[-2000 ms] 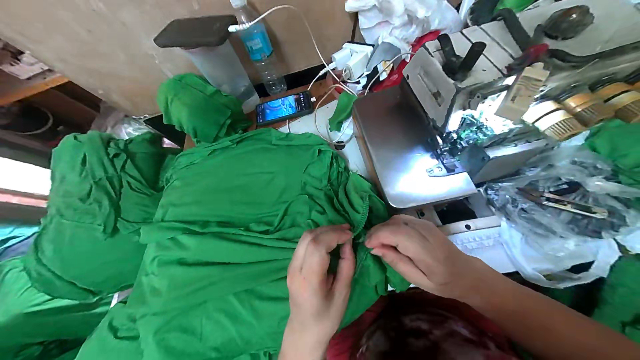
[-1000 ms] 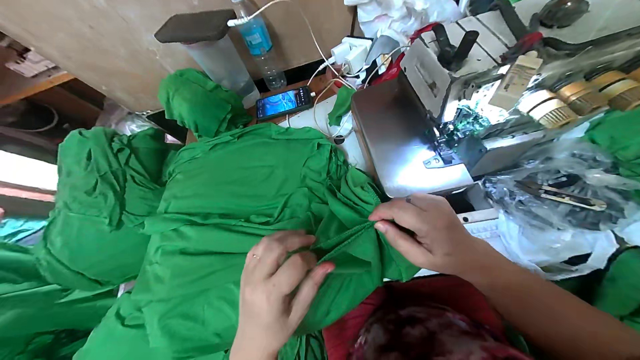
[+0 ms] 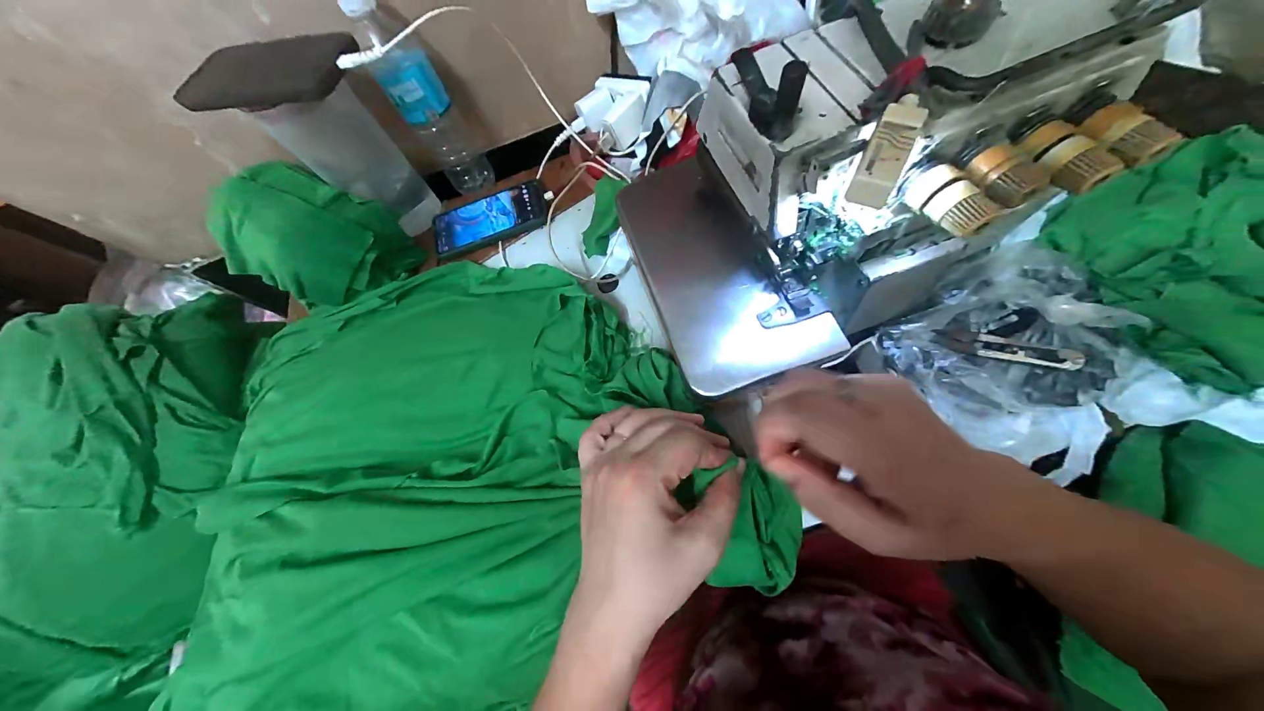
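Green fabric [image 3: 425, 395] lies spread and gathered in folds across the work surface and hangs toward my lap. My left hand [image 3: 657, 494] pinches an edge of it between thumb and fingertips, near the front corner of the sewing machine's metal plate. Just right of that edge, my right hand [image 3: 869, 464] is raised and blurred, its fingers curled; whether it holds a thread or anything small cannot be made out. The lit sewing machine [image 3: 810, 267] stands ahead of my right hand, its smooth metal plate [image 3: 701, 276] nearest the cloth.
A phone [image 3: 491, 219], a plastic bottle [image 3: 420, 94] and a lidded container [image 3: 326, 128] stand at the back. Thread cones [image 3: 953, 197] sit behind the machine. Thread snips [image 3: 1027, 351] rest on a clear plastic bag [image 3: 1047, 286] at right. More green cloth [image 3: 99, 415] is heaped at left.
My left hand has moved right and up from the fabric's middle to its edge. My right hand, which pinched the cloth a second ago, is now off to its right.
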